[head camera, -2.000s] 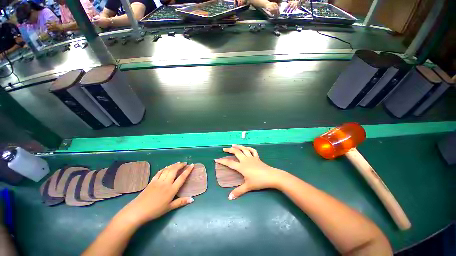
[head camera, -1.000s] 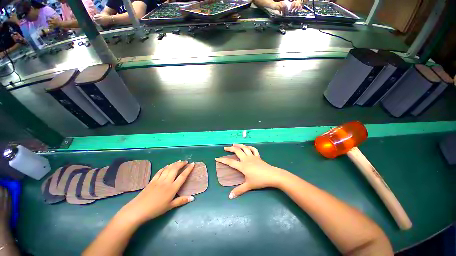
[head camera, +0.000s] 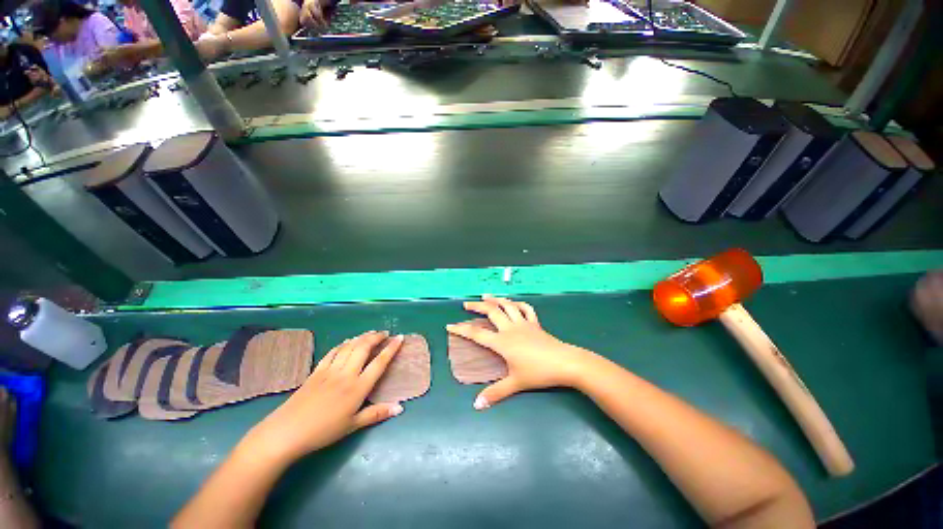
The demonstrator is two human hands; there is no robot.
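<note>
Two wood-grain end caps lie striped face up on the green bench in front of me. My left hand rests on the left end cap, fingers spread a little over its left part. My right hand rests on the right end cap, fingers spread, thumb below it. The two caps lie apart with a gap between them. Neither hand visibly grips a cap; the undersides of my palms are hidden. An orange mallet lies on the bench to the right, its pale handle pointing toward me.
A row of overlapping end caps lies left, beside a white bottle. A blue cloth and another person's hand are at the left edge. Beyond the green rail, speakers stand left and others right.
My hands, both caps and the mallet keep their places. The speakers on the belt have shifted left. The blue cloth has come into fuller view, and a blurred hand has appeared at the right edge.
</note>
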